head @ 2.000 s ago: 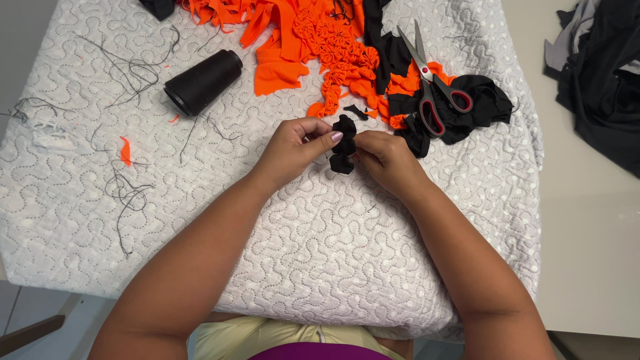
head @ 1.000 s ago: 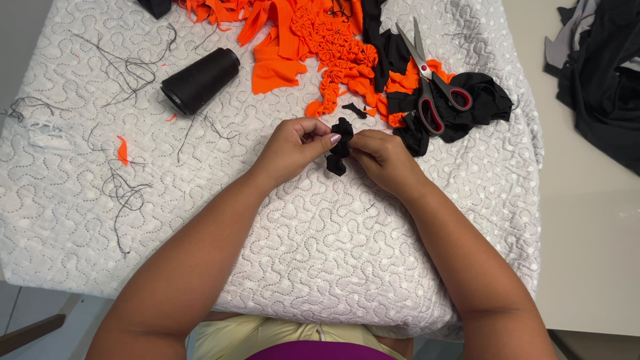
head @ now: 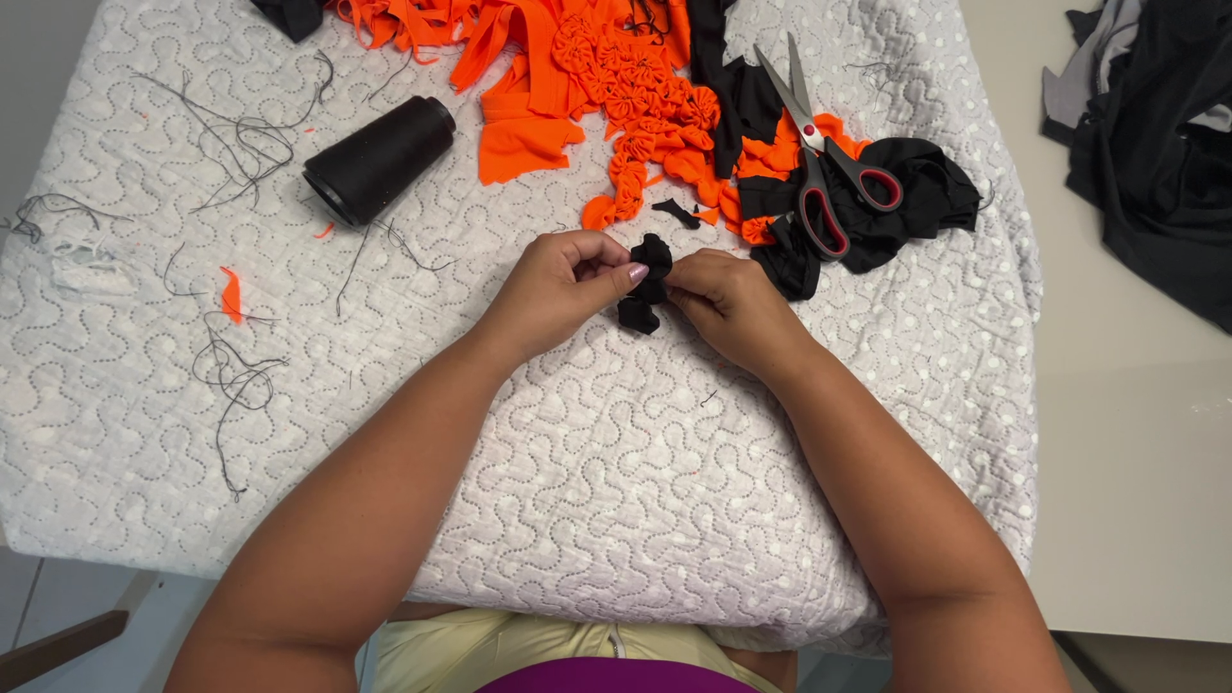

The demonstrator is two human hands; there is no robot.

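Note:
My left hand [head: 568, 289] pinches a small gathered piece of black fabric [head: 653, 254] between thumb and fingers. At its right side my right hand [head: 727, 303] has its fingertips closed against the same piece; a needle or thread there is too small to make out. Beyond the hands lie gathered orange fabric rosettes [head: 630, 82] and flat orange strips [head: 525, 135]. Scissors [head: 813, 144] with grey and red handles rest, blades slightly apart, on black fabric [head: 919, 192] to the right. A cone of black thread [head: 380, 159] lies on its side at the left.
A quilted white cover [head: 616, 481] lies under everything. Loose dark threads [head: 236, 371] and an orange scrap [head: 231, 295] are at the left. Black and grey cloth [head: 1155, 164] is heaped on the pale surface [head: 1136, 462] at the right. Small black scraps [head: 677, 212] lie just beyond my hands.

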